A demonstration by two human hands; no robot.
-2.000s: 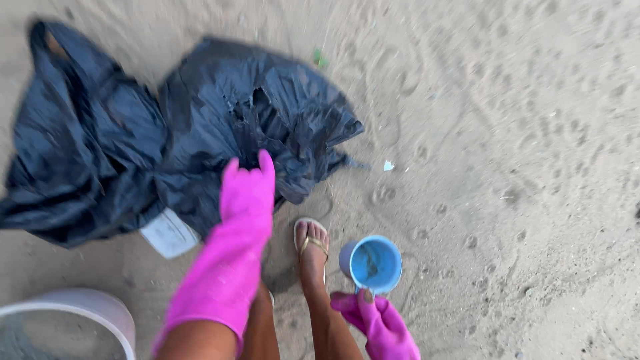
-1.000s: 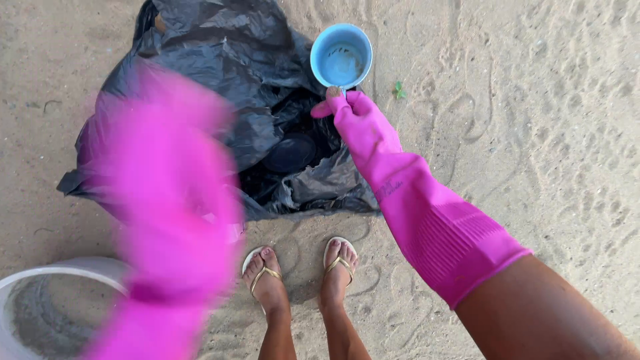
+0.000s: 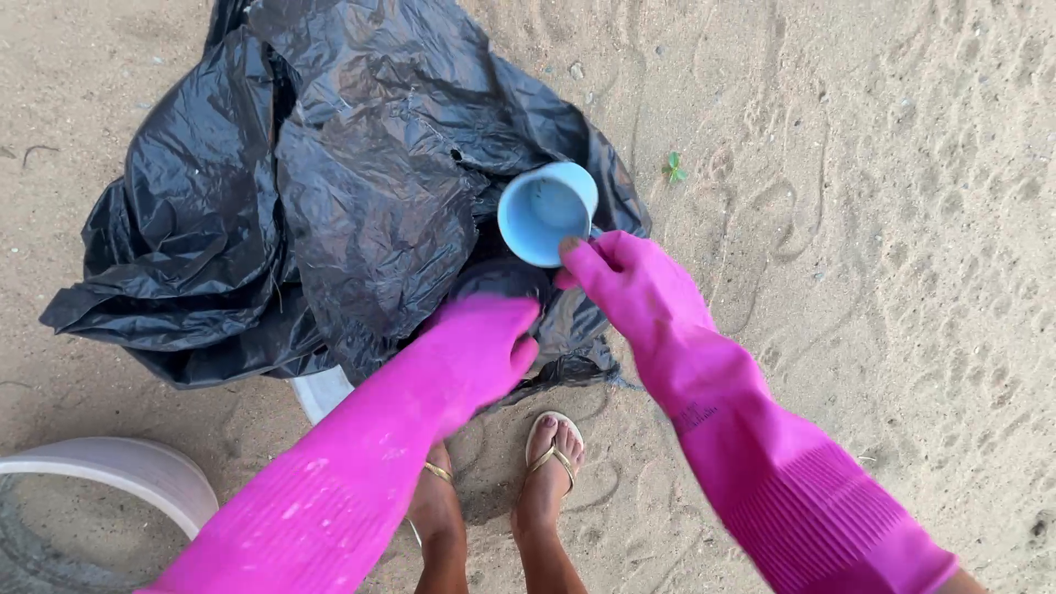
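Observation:
A light blue plastic mug (image 3: pixel 546 213) is held in my right hand (image 3: pixel 639 285), which wears a long pink rubber glove and pinches the mug near its rim. The mug tilts over the mouth of a crumpled black plastic bag (image 3: pixel 371 181), its inside facing up toward me. In a matching pink glove, my left hand (image 3: pixel 487 351) reaches to the bag's opening, at a dark round thing (image 3: pixel 503 280) that lies there. Whether the fingers grip that thing cannot be told, since the glove is slightly blurred and covers part of it.
At the lower left stands a pale round tub (image 3: pixel 157 474). A whitish flat object (image 3: pixel 323 392) shows partly under the bag. My feet in gold-strapped flip-flops (image 3: pixel 554 450) stand on the sand below the bag. A small green sprout (image 3: pixel 675 167) grows to the bag's right.
My left hand has moved from the left side of the bag to its opening. The mug in my right hand was upright above the bag's right edge and is now tilted, lower over the opening.

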